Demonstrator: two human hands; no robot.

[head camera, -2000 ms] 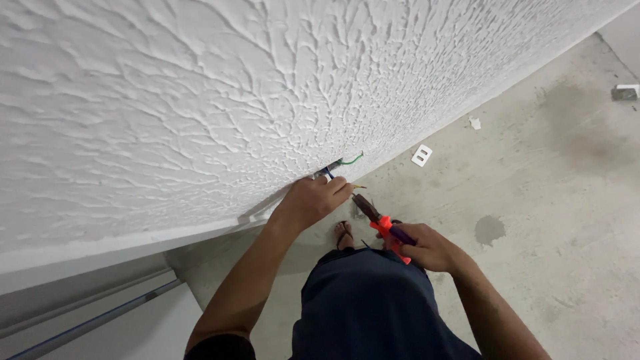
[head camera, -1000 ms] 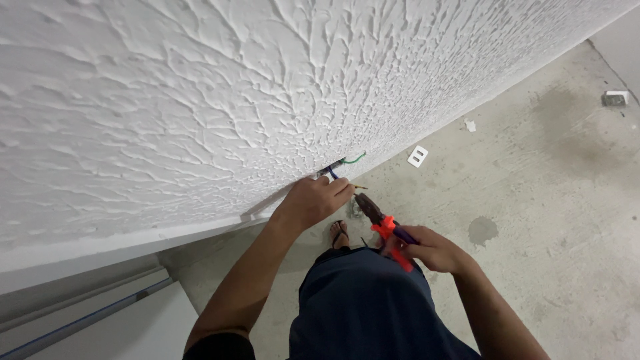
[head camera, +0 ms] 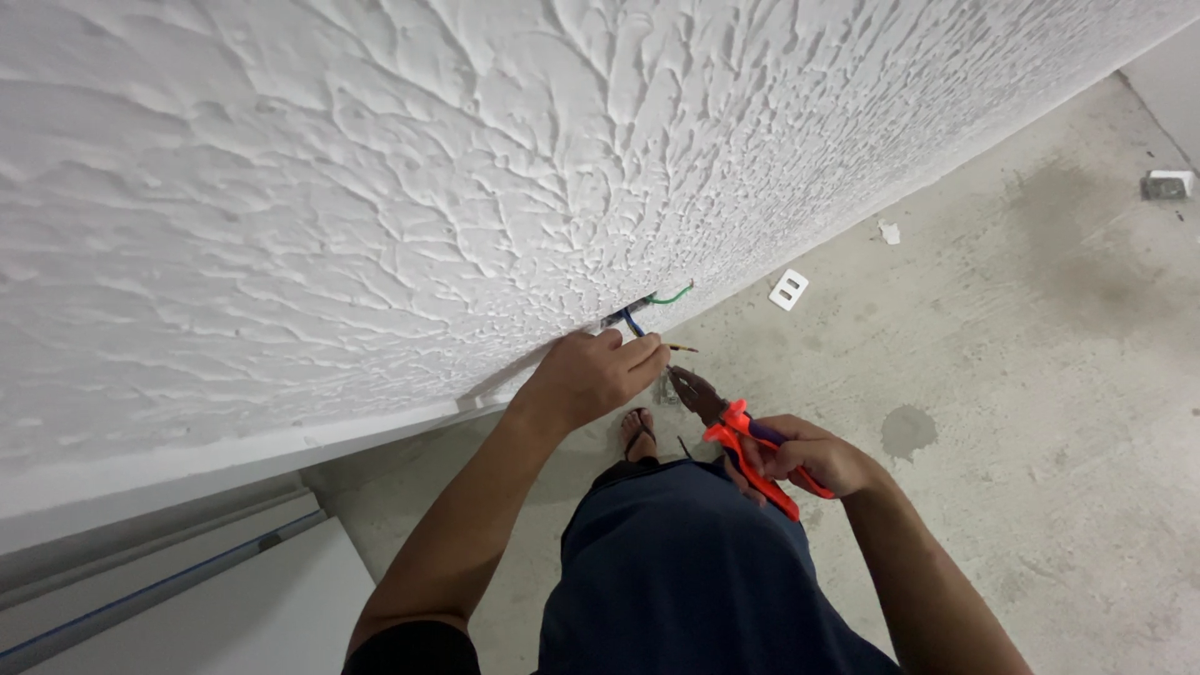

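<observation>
A wall box opening (head camera: 628, 310) low in the white textured wall has electrical wires coming out of it. My left hand (head camera: 605, 373) pinches the blue wire (head camera: 634, 324) and a yellowish one between thumb and fingers, just below the opening. A green wire (head camera: 671, 298) sticks out free to the right of the box. My right hand (head camera: 802, 457) grips combination pliers (head camera: 698, 394) with red and purple handles. Their jaws are at my left fingertips, by the wire ends; whether they touch a wire cannot be told.
On the concrete floor lie a white faceplate (head camera: 788, 290) with two slots, a white scrap (head camera: 889, 232) and, farther right, a small white and grey fitting (head camera: 1167, 185). White panels (head camera: 281, 600) stand at the lower left. My sandalled foot (head camera: 637, 434) is below my hands.
</observation>
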